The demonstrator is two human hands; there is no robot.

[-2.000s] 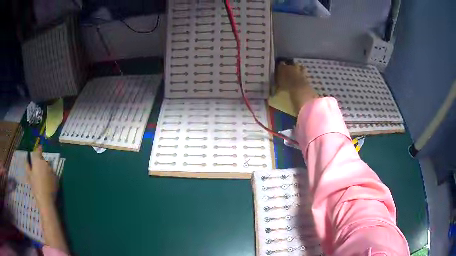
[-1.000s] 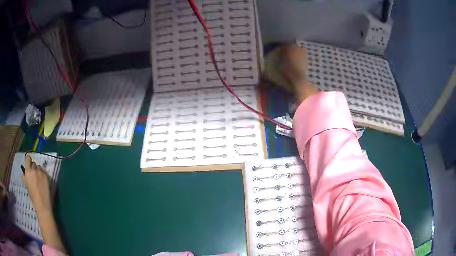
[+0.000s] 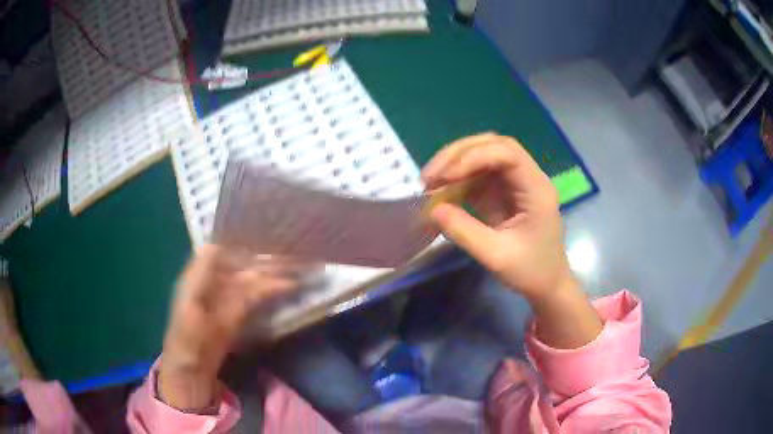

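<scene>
A label sheet, pale and blurred, is held up in front of me, slightly bent. My right hand pinches its right end, where a yellow strip shows, between thumb and fingers. My left hand is blurred at the sheet's lower left; its fingers are at the sheet's edge, but I cannot tell whether they grip it. Behind and below the sheet, a white foam tray with rows of round-ended parts lies tilted at the bench's front edge. The sheet and my left hand hide part of it.
More foam trays lie at the left, and stacked ones at the back. A red cable runs to a white tag. Yellow-handled cutters lie behind the near tray. A green tag marks the right edge. A neighbour's sleeve shows lower left.
The view has swung right and down. My right hand has come back from the far right tray and now holds the label sheet. My left hand has come into view.
</scene>
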